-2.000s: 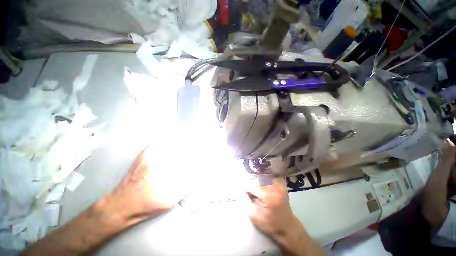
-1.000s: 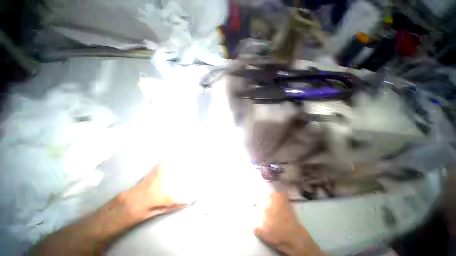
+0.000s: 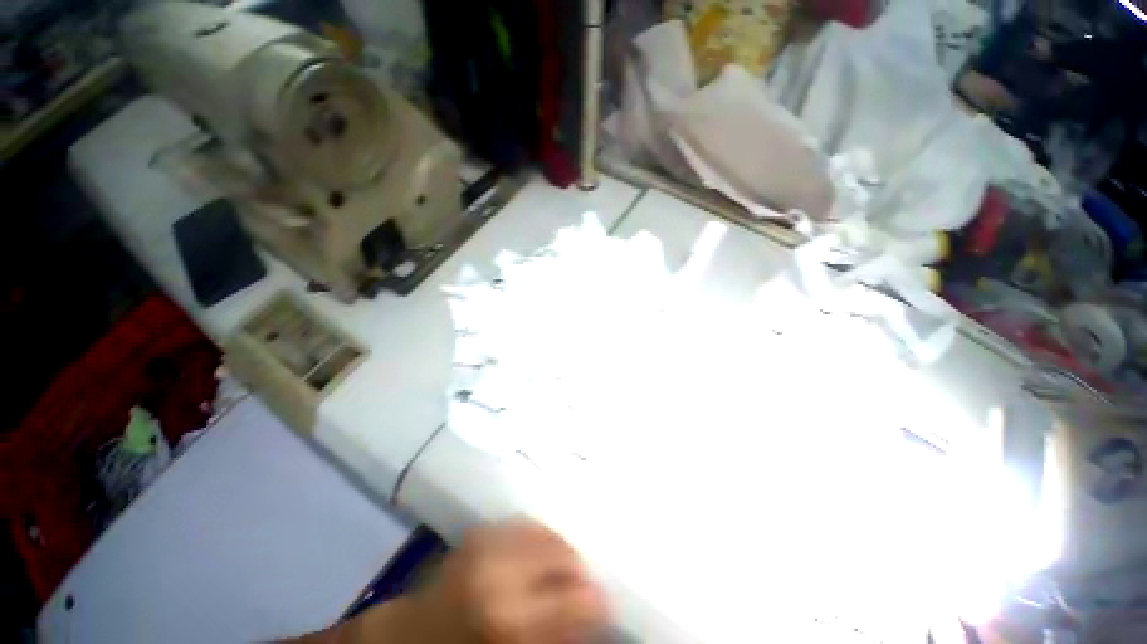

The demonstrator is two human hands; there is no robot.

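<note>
My left hand (image 3: 522, 585) is at the bottom of the view, blurred, over the front edge of the pale table. Its fingers look curled, but I cannot tell whether it holds anything. My right hand is not in view. A heap of white fabric pieces (image 3: 554, 315) lies on the table, mostly washed out by glare. The head of the near sewing machine (image 3: 1107, 503) shows only in part at the right edge. Its needle area is lost in bright light.
Another sewing machine (image 3: 315, 126) stands at the upper left, with a dark flat object (image 3: 218, 252) and a control panel (image 3: 299, 346) beside it. A red container (image 3: 113, 415) and a white board (image 3: 239, 535) are at the lower left. Cloth (image 3: 755, 145) is heaped behind.
The view has swung left, bringing the other machine in and leaving only part of the near one. My left hand has left the bright sewing area. My right hand has gone out of view.
</note>
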